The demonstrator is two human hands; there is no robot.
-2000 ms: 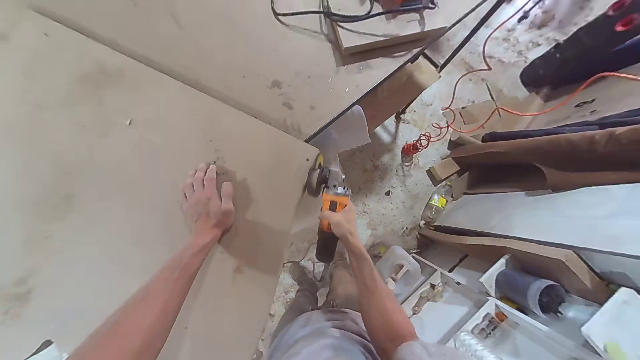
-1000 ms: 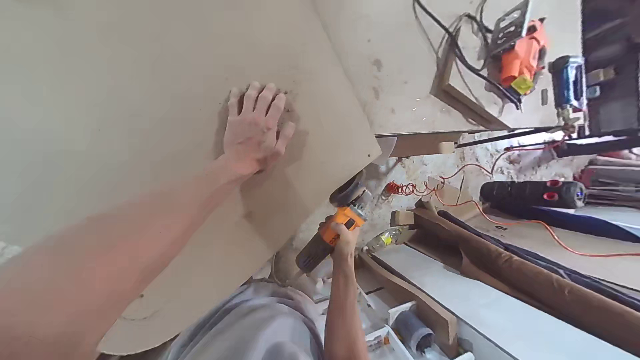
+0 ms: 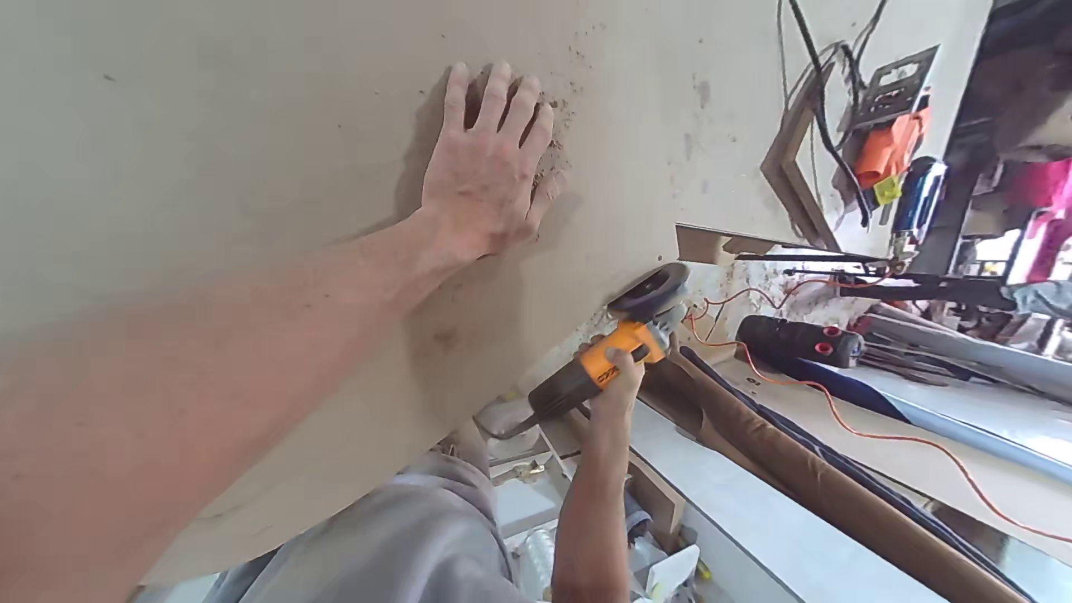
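Note:
My left hand (image 3: pixel 486 172) lies flat, palm down and fingers spread, on a large pale wooden panel (image 3: pixel 251 167). Dark specks are scattered on the panel near its fingertips. My right hand (image 3: pixel 618 373) grips the body of an orange and black angle grinder (image 3: pixel 615 356). The grinder's disc (image 3: pixel 651 291) is at the panel's edge, close to a corner; whether it touches the edge I cannot tell. A dark cord trails from the rear of the grinder.
An orange power tool (image 3: pixel 892 151) with black cables and a wooden piece (image 3: pixel 791 180) lie at the upper right. A thin orange hose (image 3: pixel 837 410) crosses the right side, near rolls of brown material (image 3: pixel 779 444). Below are bins (image 3: pixel 528 494) of small items.
The view has swung and come closer to the panel. My left hand stays flat on the panel, and the grinder stays in my right hand near the edge.

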